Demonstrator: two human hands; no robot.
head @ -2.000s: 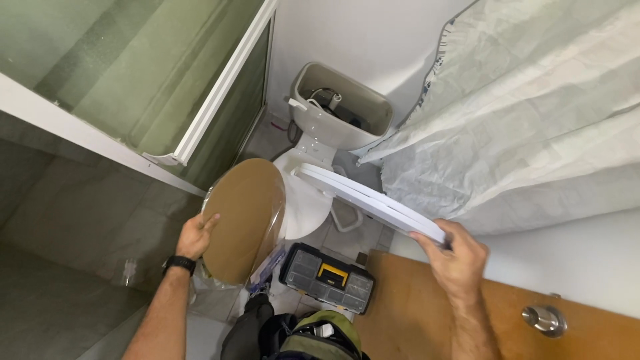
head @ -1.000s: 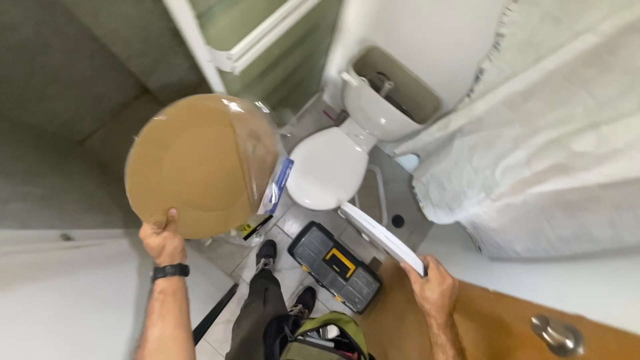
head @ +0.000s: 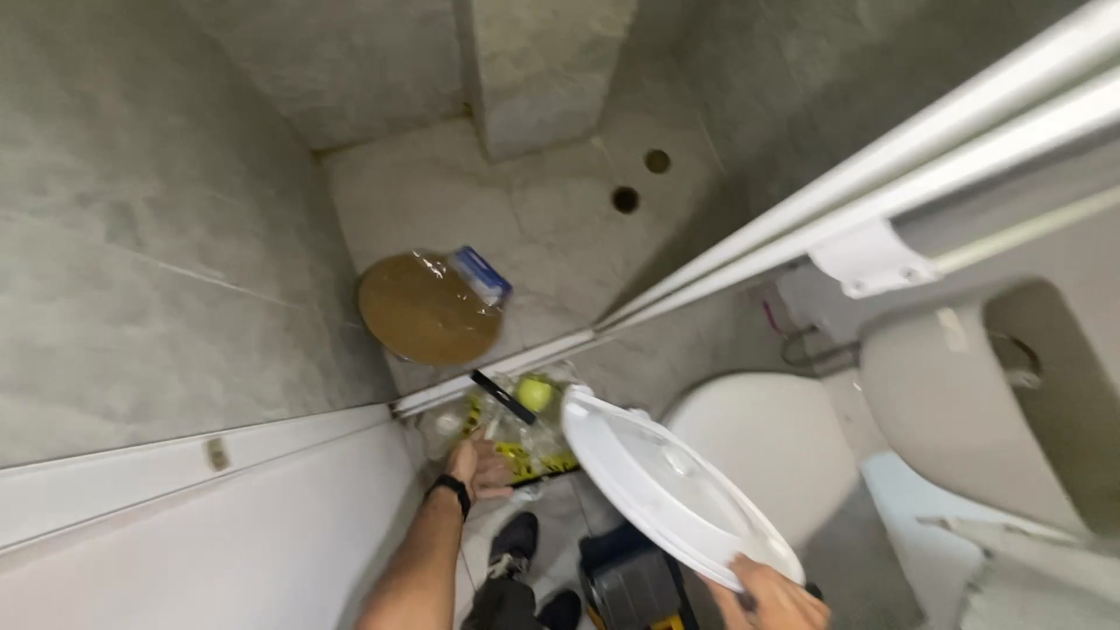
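Observation:
My right hand [head: 770, 599] grips one end of a white toilet seat [head: 647, 477], which is tilted beside the toilet. My left hand [head: 481, 468], fingers apart and apparently empty, is over a pile of clear plastic wrapping, yellow-and-black packaging [head: 534, 462], a black strip [head: 503, 396] and a yellow-green round thing [head: 535, 394]. On the shower floor lies a round brown cardboard piece [head: 429, 308] in clear film, with a blue-and-white packet [head: 481, 274] at its edge. The toilet [head: 761, 446] has a white lid or seat on its bowl, and its tank [head: 971, 402] has no cover on.
White shower door rails [head: 840, 184] cross the upper right. A dark toolbox [head: 634, 577] is on the floor beside my shoes [head: 514, 538]. Two round drain openings [head: 625, 199] are in the shower floor. A pale curtain [head: 1028, 569] hangs at the lower right.
The wrapped brown cardboard has left my left hand and lies on the shower floor. That hand is now low over the packaging. My right hand still holds the seat. The view has swung left.

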